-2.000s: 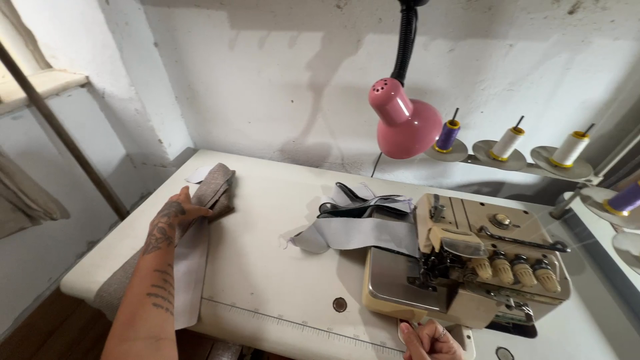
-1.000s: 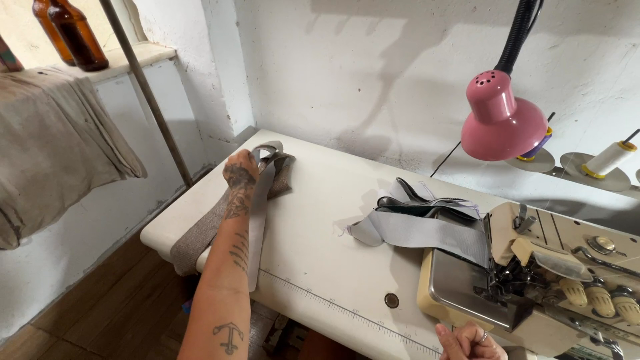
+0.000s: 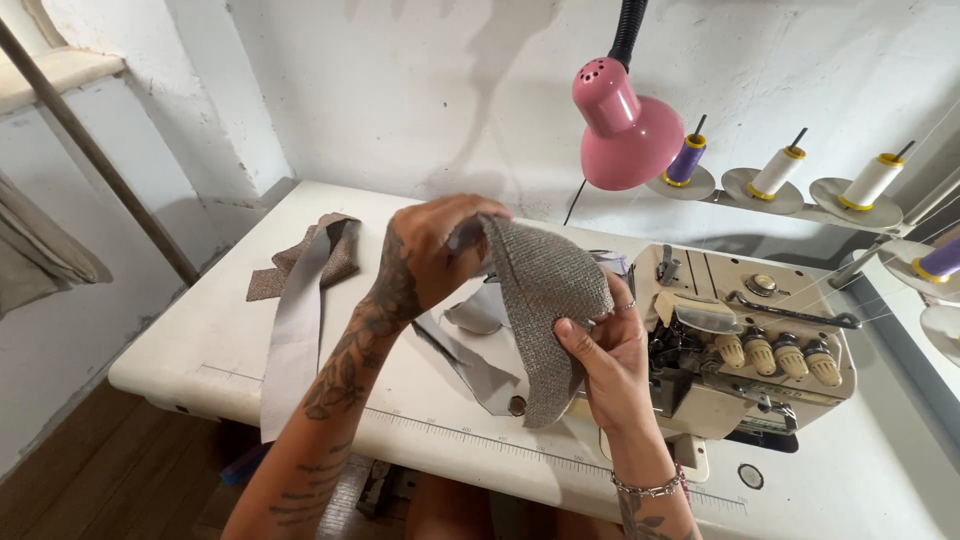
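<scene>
Both hands hold a curved piece of grey woven fabric (image 3: 551, 307) in front of the overlock sewing machine (image 3: 757, 337). My left hand (image 3: 442, 255) grips its upper left end, fingers bent over it. At its right edge, my right hand (image 3: 611, 337) has the thumb on the near face and the fingers behind. Pale grey fabric strips (image 3: 480, 367) lie on the table beneath, partly hidden by the held piece and my left hand. Further left, a folded brown woven strip (image 3: 341, 255) lies with a long pale grey strip (image 3: 292, 352) that reaches the table's front edge.
A pink lamp (image 3: 630, 135) hangs over the back of the white table (image 3: 172, 352). Purple and white thread cones (image 3: 778, 172) stand on discs at the back right, with threads running to the machine. A ruler scale (image 3: 465, 435) runs along the front edge.
My left hand has left the fabric at the table's left end and come to the middle. My right hand has risen from the front edge. Both now hold a grey woven piece.
</scene>
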